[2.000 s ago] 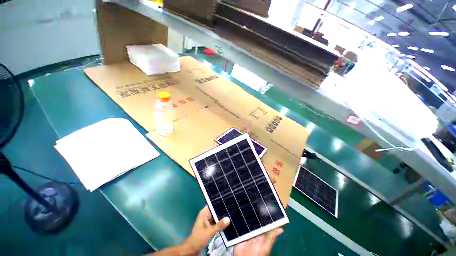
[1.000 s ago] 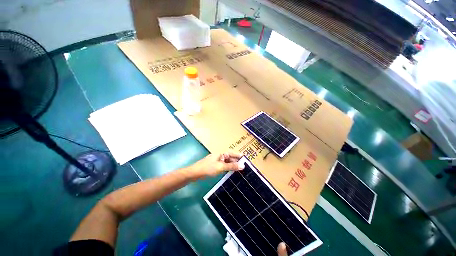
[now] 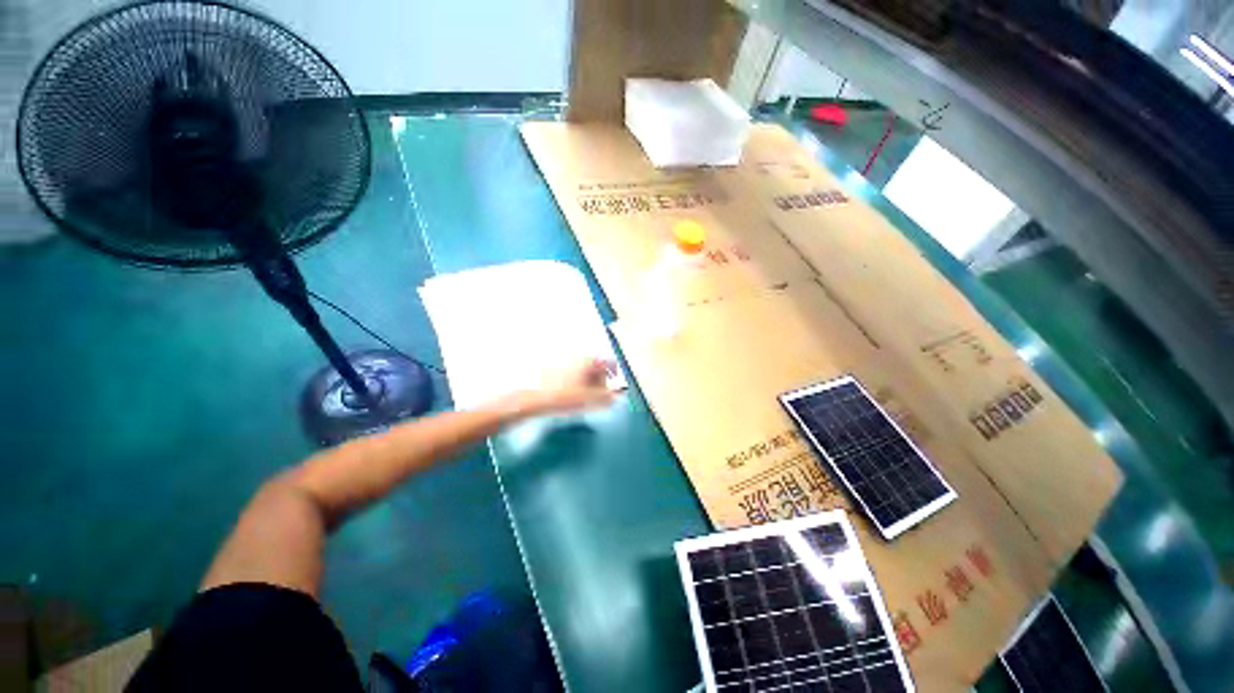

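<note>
My left hand (image 3: 590, 385) is at the near right corner of a stack of white sleeves (image 3: 521, 325) on the green bench; blur hides whether its fingers grip a sleeve. A solar panel (image 3: 792, 609) with a pale frame is at the bottom edge, partly cut off. My right hand is not in view. A smaller solar panel (image 3: 870, 454) lies on the flattened cardboard (image 3: 731, 325). Another solar panel (image 3: 1053, 657) is cut off at the lower right.
An orange-capped bottle (image 3: 689, 238) is on the cardboard. A white stack (image 3: 686, 125) is at its far end. A black pedestal fan (image 3: 196, 129) stands left of the bench (image 3: 582, 542). A shelf edge (image 3: 934, 129) runs overhead at right. Something blue (image 3: 460, 634) is below the bench.
My left hand has left the panel's upper edge and reached left to the sleeve stack. My right thumb is no longer visible. The view has swung left, bringing the whole fan head in.
</note>
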